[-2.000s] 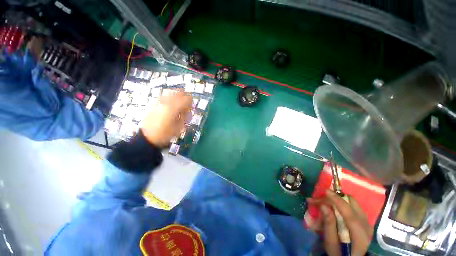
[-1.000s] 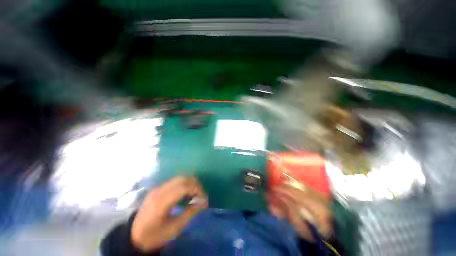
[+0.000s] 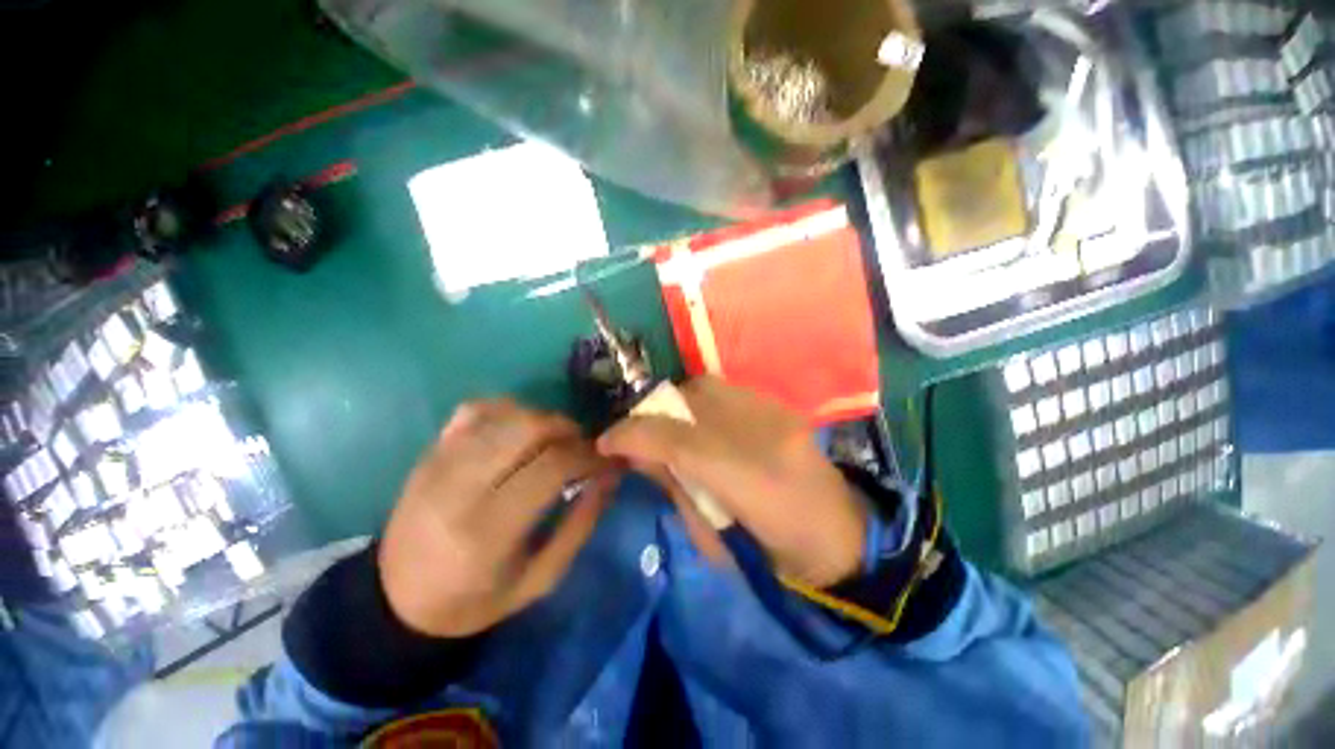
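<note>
My right hand (image 3: 754,476) holds the soldering iron (image 3: 666,403) by its cream handle, its metal tip pointing up and left over a round black housing (image 3: 597,375). My left hand (image 3: 491,512) is beside it, fingertips meeting the right hand's fingers. A small silvery piece (image 3: 573,489) shows between my left fingers; its shape is mostly hidden. The housing lies on the green mat just beyond my hands, partly covered by the iron. Thin tweezers (image 3: 564,278) lie between a white sheet (image 3: 505,220) and a red pad (image 3: 779,315).
A left tray (image 3: 132,468) holds loose silvery blocks; a right tray (image 3: 1120,432) holds them in a grid. Black housings (image 3: 286,224) lie at upper left. A metal tray (image 3: 1025,300) holds a sponge (image 3: 971,198). A brown tub (image 3: 820,73), clear hood (image 3: 586,73) and cardboard box (image 3: 1230,659) are in view.
The view has swung to the right. My left hand has come from the left tray to meet my right hand. The iron has moved from over the red pad to the housing.
</note>
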